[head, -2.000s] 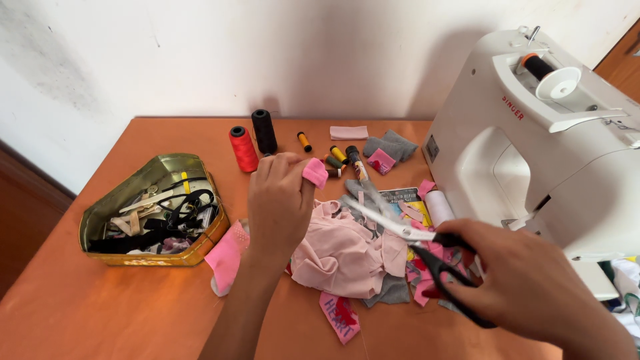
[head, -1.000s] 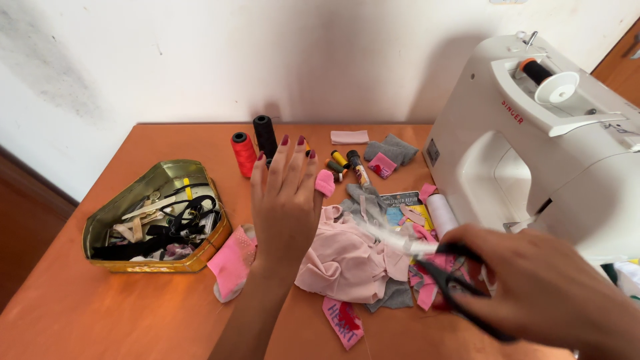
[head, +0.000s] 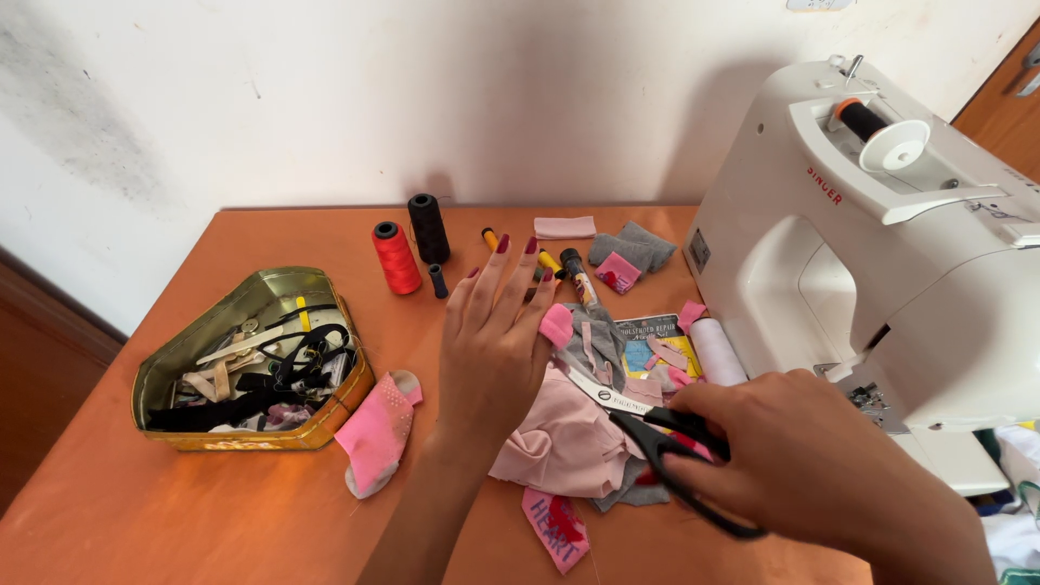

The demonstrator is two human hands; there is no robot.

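My left hand is held palm down over the table, fingers spread; a small pink fabric piece sits at its thumb, and whether the thumb is inside it or pressing it cannot be told. My right hand grips black-handled scissors, whose blade tips reach to just below that pink piece. Under the blades lies a crumpled pale pink cloth among grey and pink scraps. A pink piece with lettering lies in front. A pink and grey sock rests left of my left forearm.
A white Singer sewing machine stands at right. At left is an open metal tin of sewing odds and ends. Red and black thread cones stand near the wall. Folded grey pieces and a needle set packet lie behind the cloth.
The scissors in my right hand have come up to the pink piece at my left thumb. My left fingers, bent together two seconds ago, are now spread.
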